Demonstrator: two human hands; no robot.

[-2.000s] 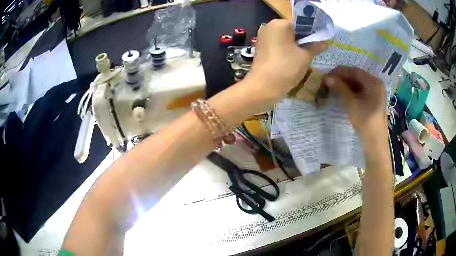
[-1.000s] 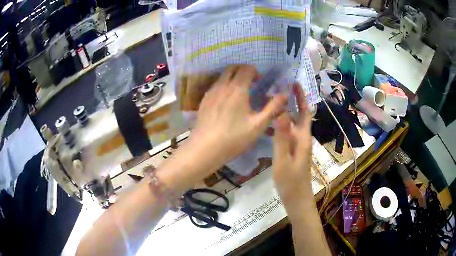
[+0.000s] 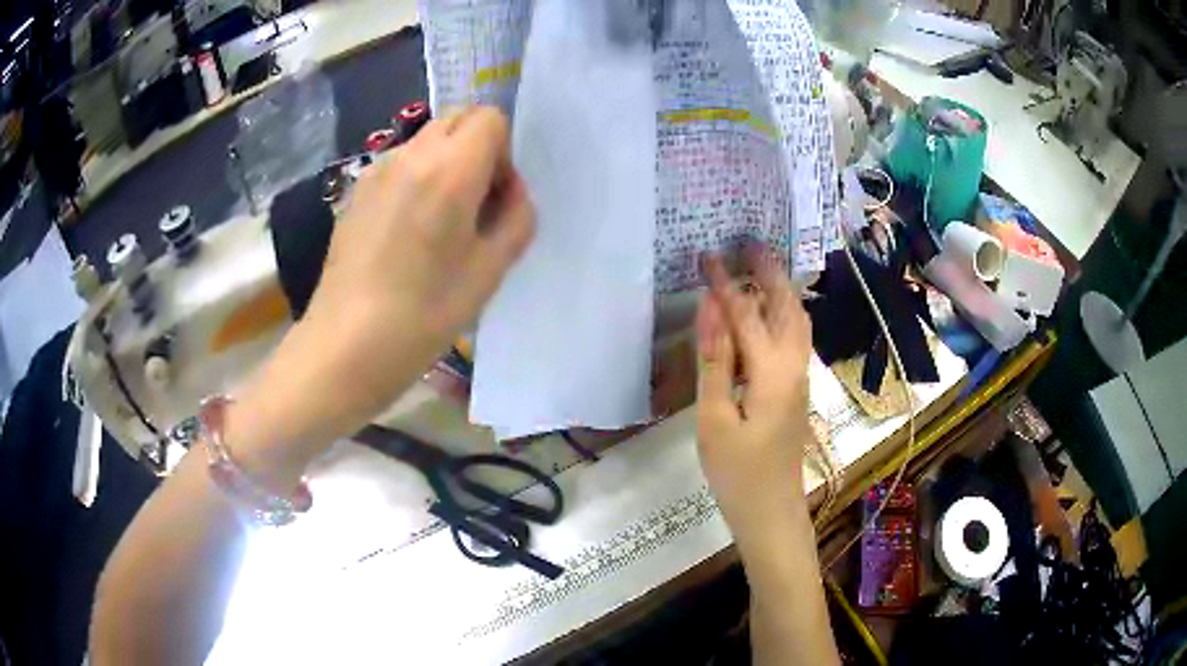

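A plain white paper sheet [image 3: 579, 260] hangs upright in front of printed spec sheets [image 3: 716, 156] with yellow highlighted lines. Their top edges are cut off by the picture. My left hand [image 3: 417, 228], with a beaded bracelet, has its fingers closed at the plain sheet's left edge. My right hand [image 3: 755, 351] is at the lower right of the printed sheets, its fingers bent and blurred; its hold on the paper cannot be made out. Large black shears [image 3: 488, 501] lie on the white machine table [image 3: 391, 586] below the sheets.
The cream sewing machine [image 3: 221, 306] stands at left, with a dark strip [image 3: 300, 241] over its arm. Dark cloth scraps [image 3: 885, 312], a green container [image 3: 937, 163] and a white roll [image 3: 970, 254] are at right. A white ring roll [image 3: 972, 540] lies below the table edge.
The plain sheet now hangs in front of the printed pages. My left hand has moved left, from the pages' middle to the plain sheet's edge. My right hand stays at the lower right.
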